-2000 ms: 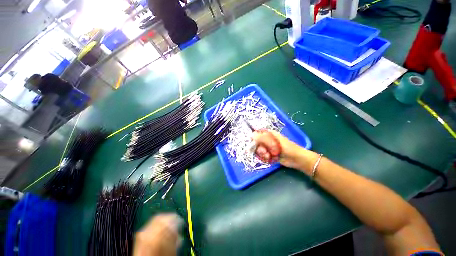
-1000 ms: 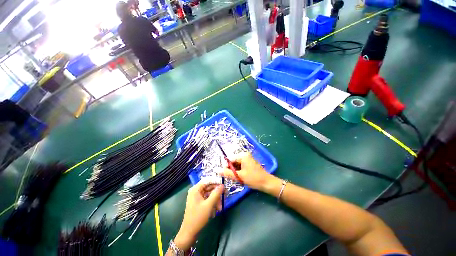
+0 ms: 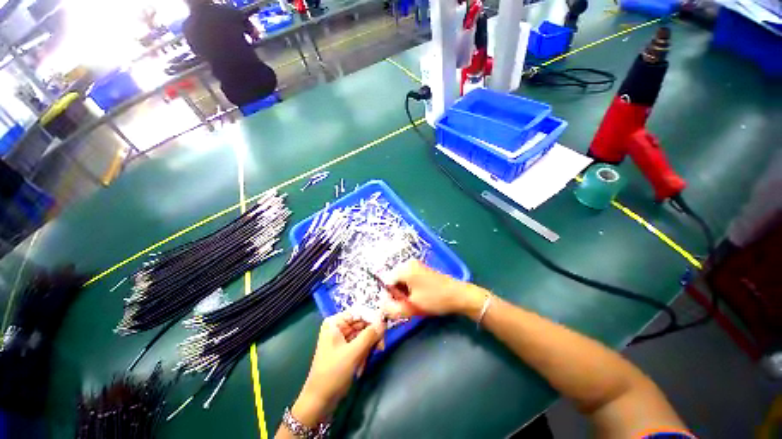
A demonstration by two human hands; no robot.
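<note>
My left hand (image 3: pixel 350 336) is over the near edge of the shallow blue tray (image 3: pixel 444 255), fingers pinched together on a black cable, mostly hidden by the fingers. My right hand (image 3: pixel 420 290) is just right of it over the tray, closed on the red-handled scissors (image 3: pixel 401 300). Their thin dark blade points up and left. The two hands nearly touch. White and silvery cut ends (image 3: pixel 377 236) lie loose in the tray. A fanned bundle of black cables (image 3: pixel 273 296) rests with its pale ends over the tray's left side.
Another pale-ended cable bundle (image 3: pixel 201 257) lies left of the tray. Dark-ended cables (image 3: pixel 122 407) lie near left. Nested blue bins (image 3: pixel 502 137) sit on white paper, with a ruler (image 3: pixel 520 216), green tape roll (image 3: pixel 600 186) and red heat gun (image 3: pixel 630 129) at right. A person (image 3: pixel 227 51) sits beyond the bench.
From two seconds ago, my left hand has come up from the lower left to the tray beside my right hand. Since one second ago, the hands have drawn closer together and the view has shifted slightly.
</note>
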